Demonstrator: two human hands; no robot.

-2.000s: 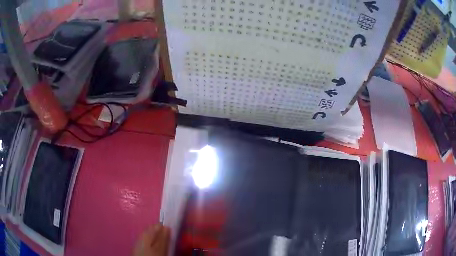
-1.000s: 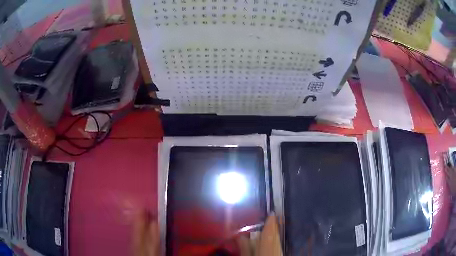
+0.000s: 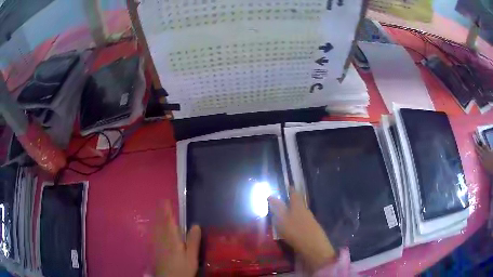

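A black glossy touch-screen unit [image 3: 232, 173] lies on a white sleeve on the bench in front of me, with a bright light reflected in it. My left hand [image 3: 177, 246] is at its lower left edge, blurred, fingers apart. My right hand [image 3: 300, 224] is at its right edge, fingertips on or just over the screen; whether it grips the edge I cannot tell. A second black unit [image 3: 346, 184] with a white label lies on a white sleeve close to the right.
A white test chart [image 3: 243, 59] stands behind the units. Stacked sleeved units [image 3: 432, 162] lie at right, others [image 3: 62, 227] at left. Cables [image 3: 89, 157] tangle beside a wrapped post [image 3: 46, 151]. White papers [image 3: 397, 76] lie behind at right. Another person's hand [image 3: 485, 154] shows at the right edge.
The tilted, blurred unit from two seconds ago now lies flat on its sleeve. My right hand has come up along its right edge, and my left hand is further into view. The view has shifted.
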